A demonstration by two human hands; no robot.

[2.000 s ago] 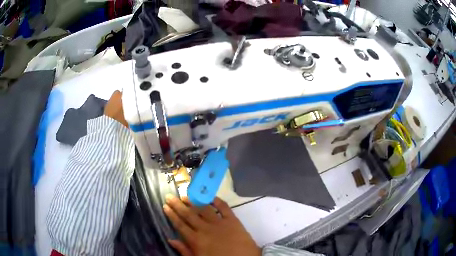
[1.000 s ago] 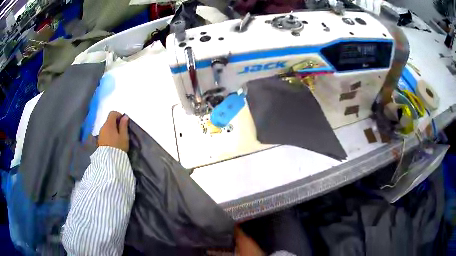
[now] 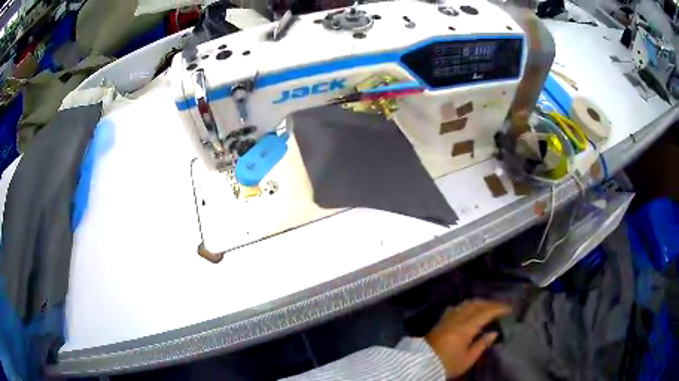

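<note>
One hand shows, blurred, below the table's front edge. Its striped sleeve comes in from the bottom left, so I take it as my left hand (image 3: pixel 465 335). Its fingers are apart over the dark grey heap (image 3: pixel 569 320), with nothing clearly gripped. My right hand is not in view. A cut grey panel (image 3: pixel 365 164) rests on the machine bed, leaning on the arm of the white JACK sewing machine (image 3: pixel 327 67). The blue oval attachment (image 3: pixel 260 160) is beside the needle area, above the needle plate (image 3: pixel 249 191). No fabric shows under the needle.
Stacked grey pieces (image 3: pixel 45 201) lie over blue plastic (image 3: pixel 89 171) at the left. A ruler strip (image 3: pixel 298 305) runs along the front edge. Thread and tape rolls (image 3: pixel 555 152) stand at the right, near a hanging clear plastic sheet (image 3: pixel 584 238).
The view has turned right. The shiny grey work piece has left the table's left part, and my left hand has gone from there. A hand now shows over the lower right heap.
</note>
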